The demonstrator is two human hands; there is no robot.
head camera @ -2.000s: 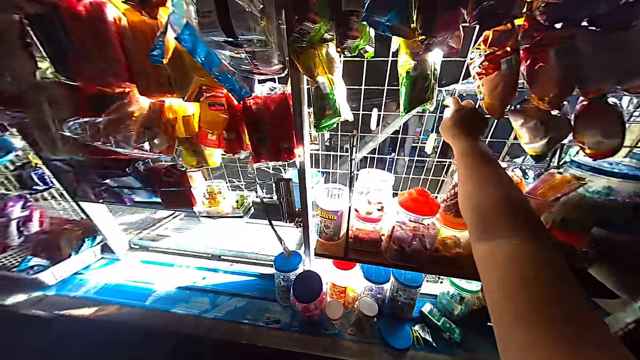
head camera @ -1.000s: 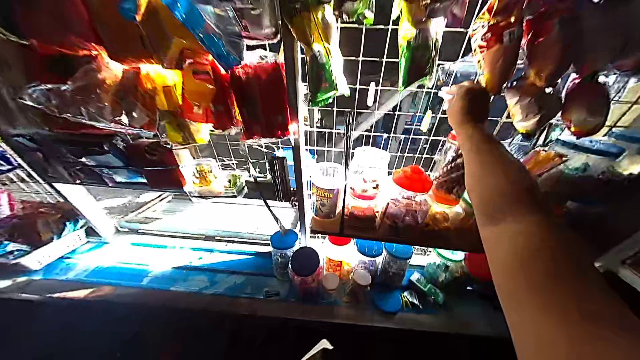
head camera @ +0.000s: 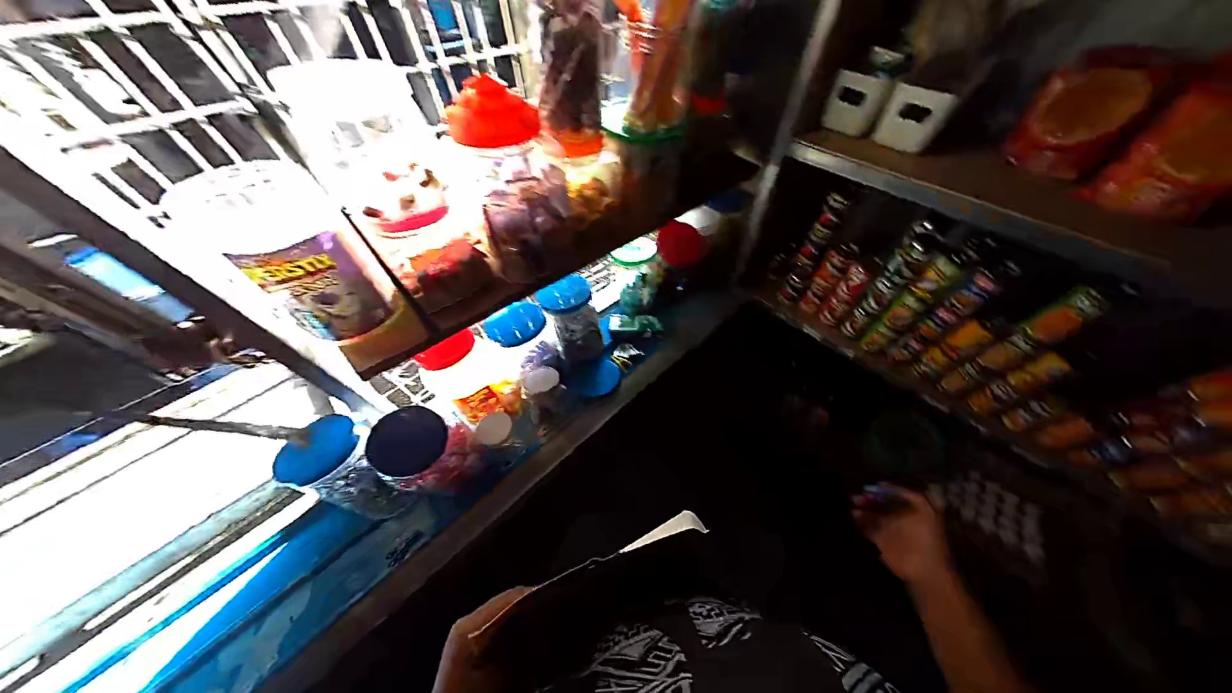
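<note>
My left hand is at the bottom centre, against the edge of a dark, flat object with a pale corner; its fingers are mostly hidden behind that object. Lower right, my right hand is low in the shade, fingers curled near a small dark bluish item that is too dim to name. Just right of it lies a tray of pale round things, possibly eggs. Patterned dark clothing shows between my arms.
Jars with blue lids line the blue counter at left. Above them a shelf holds a red-lidded jar before a white metal grille. At right, shelves carry rows of colourful packs and red bags.
My right hand has come down from the hanging packets by the grille to the dark lower right. My left hand has come into sight. The view has swung right and down.
</note>
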